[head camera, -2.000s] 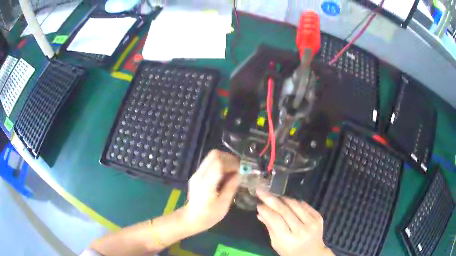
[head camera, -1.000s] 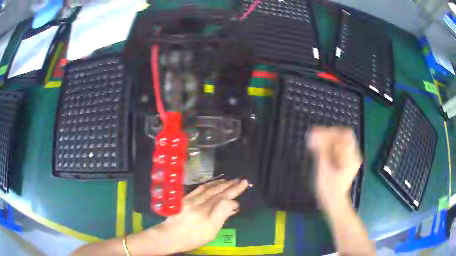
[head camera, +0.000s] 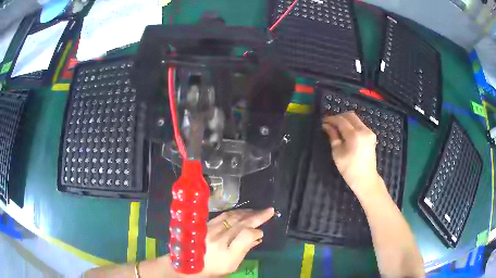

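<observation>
The red clamp handle [head camera: 189, 217] of the black test fixture [head camera: 204, 40] is lowered toward me. The clear plate and nest [head camera: 224, 193] show right of the grip. My left hand [head camera: 231, 239] lies at the fixture's front, partly behind the grip, with an extended fingertip beside a tiny shiny thing [head camera: 278, 214] on the black base. I see nothing held in it. My right hand [head camera: 353, 146] is over the upper left of the right component tray [head camera: 348, 217], fingertips together and low. Whether they pinch a component is hidden.
The left component tray [head camera: 98, 130] has shiny parts in its pockets. More black trays stand at the rear [head camera: 318, 54], rear right [head camera: 410, 70], far right [head camera: 454, 184] and far left [head camera: 11, 136]. White papers [head camera: 119, 24] lie at the rear left. A red wire [head camera: 173, 108] runs down the fixture.
The red handle has swung from upright to lowered. My right hand has left the nest for the right tray, moving toward its upper left. My left hand has moved from the nest to the base.
</observation>
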